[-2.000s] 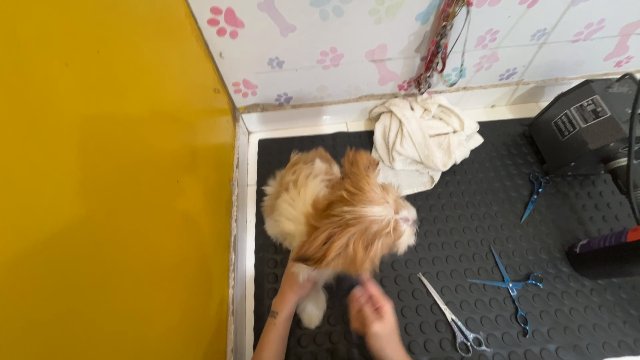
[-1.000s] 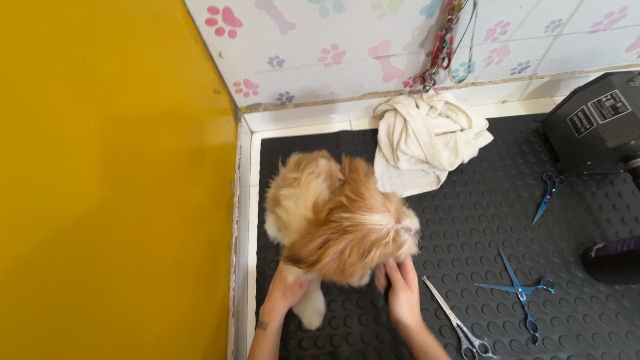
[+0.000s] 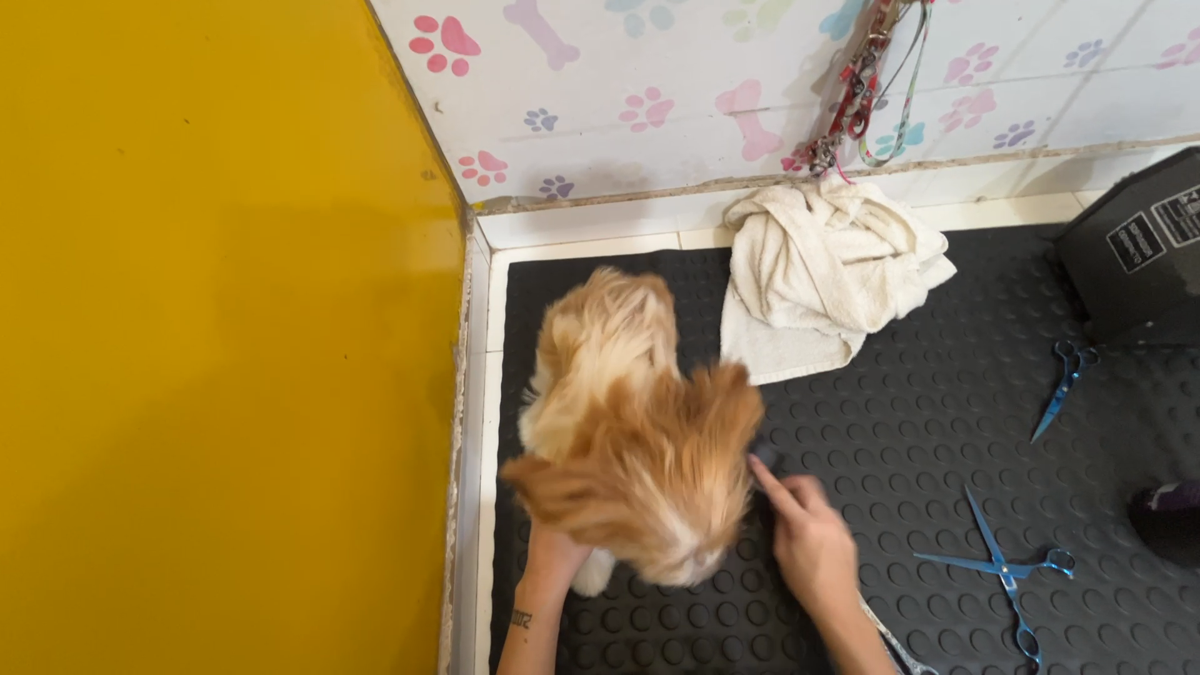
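A small dog with tan and white fur (image 3: 647, 450) is on a black studded rubber mat (image 3: 900, 412), its head turned down toward me and blurred. My left hand (image 3: 555, 553) is under the dog's head and chest, its fingers hidden by fur. My right hand (image 3: 804, 520) is just right of the head, index finger stretched toward the fur. A small dark thing shows blurred at that fingertip; what it is and how it is held cannot be told. Silver scissors (image 3: 891, 637) lie partly behind my right forearm.
Several blue scissors (image 3: 1003, 568) lie at right, one pair (image 3: 1064, 389) near a black machine (image 3: 1139, 253). A crumpled cream towel (image 3: 825, 272) lies by the back wall, below hanging leashes (image 3: 858, 94). A yellow wall (image 3: 225, 337) bounds the left; a dark object (image 3: 1167, 520) stands at the right edge.
The dog's head has swung from facing right to facing down toward me. My right hand has moved from beneath its chin to the right side of its head.
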